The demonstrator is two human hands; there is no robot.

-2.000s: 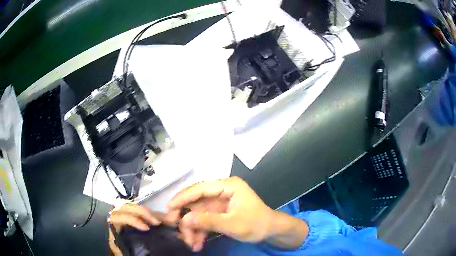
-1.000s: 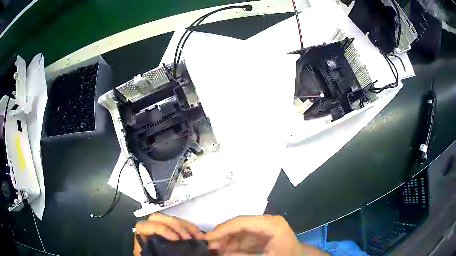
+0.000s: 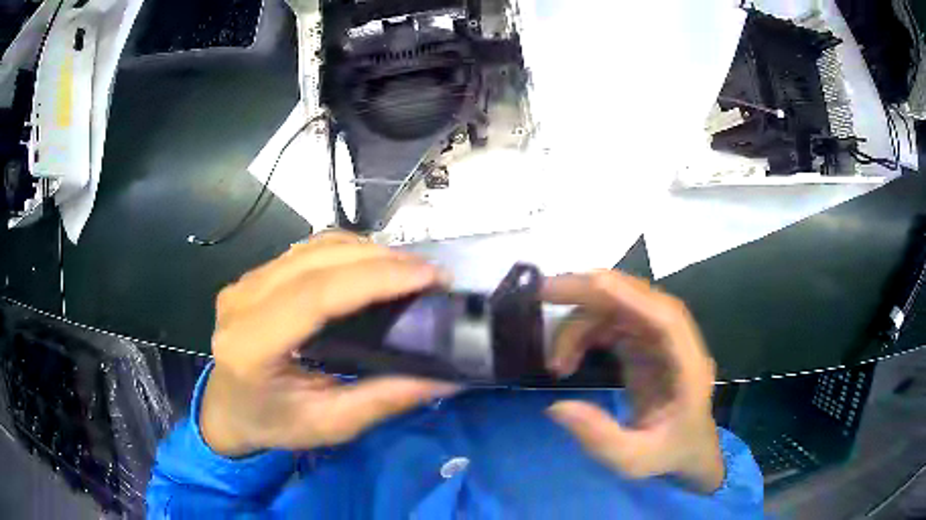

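Note:
A small black module (image 3: 426,335) with a shiny grey part is held level in front of my chest, near the bench edge. My left hand (image 3: 315,340) grips its left end between thumb and fingers. My right hand (image 3: 640,366) is curled around its right end, fingertips at a dark upright piece; the hand is blurred and its exact contact is partly hidden. Behind the hands, a white housing shell (image 3: 487,198) with a black inner frame (image 3: 406,96) lies on a white sheet.
A second housing with a black frame (image 3: 777,91) lies at the right. A thin black cable (image 3: 266,188) loops onto the dark worktop. A white cover panel (image 3: 71,102) and a dark screw tray (image 3: 198,22) are at the left. A perforated crate (image 3: 812,416) sits below the edge.
The view has shifted down towards my chest. Both hands have come fully into view with the black module raised between them, its grey part now showing. The housings appear higher in the picture.

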